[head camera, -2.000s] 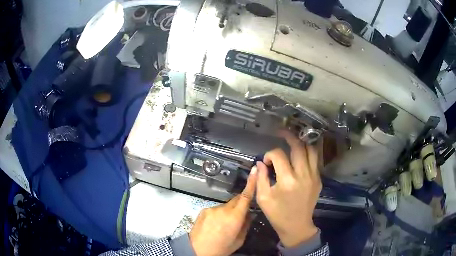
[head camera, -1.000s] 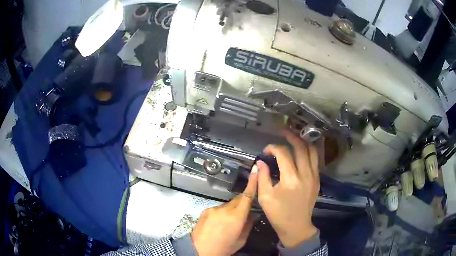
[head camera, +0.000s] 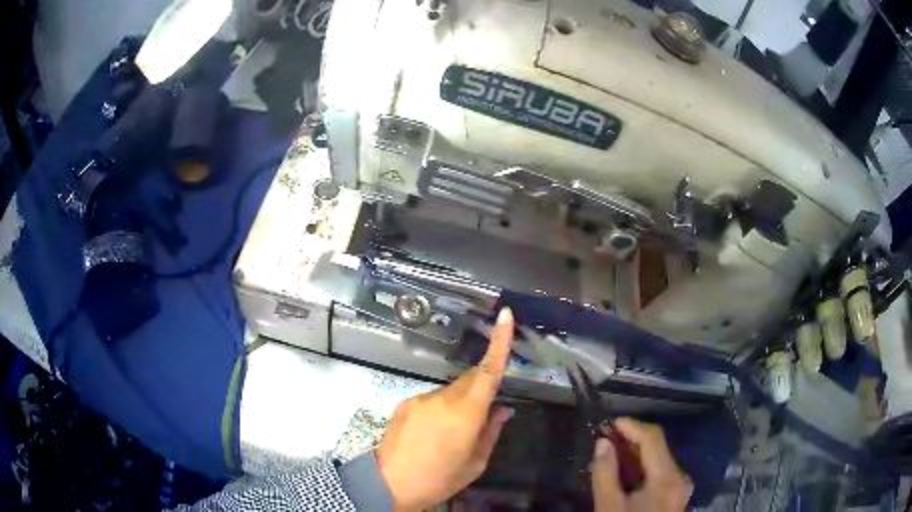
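A navy binding tape (head camera: 600, 322) runs from the right across the cream machine bed to the shiny metal folder (head camera: 440, 278), which has a round screw on its front. My left hand (head camera: 440, 435) has its index finger extended, with the fingertip on the tape's end at the folder's right mouth. It grips nothing. My right hand (head camera: 645, 475), partly cut off by the lower edge, holds red-handled thread snips (head camera: 588, 398), their dark blades pointing up toward the bed's front edge. The tape inside the folder is hidden.
The cream Siruba machine head (head camera: 700, 150) stands behind the bed. A white lamp (head camera: 182, 38) is at upper left. Dark tape rolls (head camera: 118, 262) and a cone (head camera: 197, 135) lie on navy fabric (head camera: 175, 370) at left. Pale knobs (head camera: 808, 345) are at right.
My right hand has left the tape beside the folder, moved down toward me and now holds the snips. My left fingertip stays at the folder's mouth. The view has shifted slightly.
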